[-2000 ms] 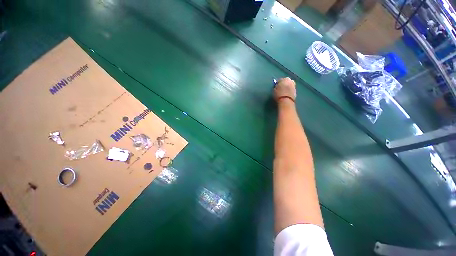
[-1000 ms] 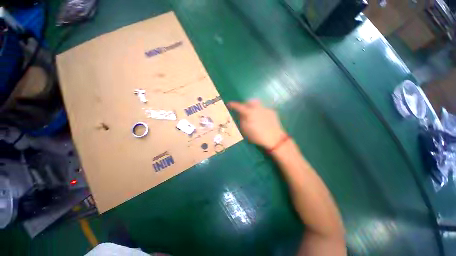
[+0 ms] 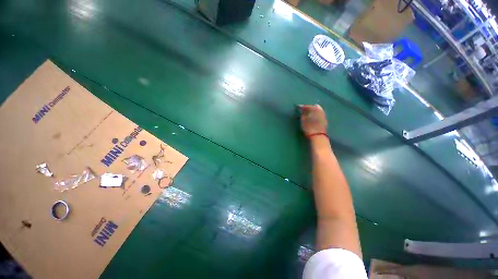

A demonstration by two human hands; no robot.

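My right hand (image 3: 313, 120), bare with a red band at the wrist, is over the green belt (image 3: 256, 131) right of centre. Its fingers are closed together, with a tiny dark part (image 3: 298, 107) at the fingertips, too small to identify. My left hand is out of the picture. The brown cardboard sheet (image 3: 60, 136) lies at left. Small dark round pieces (image 3: 143, 143) lie on it, another beside the scraps (image 3: 146, 189).
A tape roll (image 3: 60, 210), clear bags (image 3: 75, 180) and a white block (image 3: 111, 180) lie on the cardboard. Across the belt are a white fan housing (image 3: 326, 52), bagged parts (image 3: 374, 76) and a dark box (image 3: 226, 10). Metal arms (image 3: 453, 120) project from the right.
The view swung left to the cardboard, then back right. My right hand went from the cardboard's edge to the belt's far side. One more dark round piece now shows on the cardboard.
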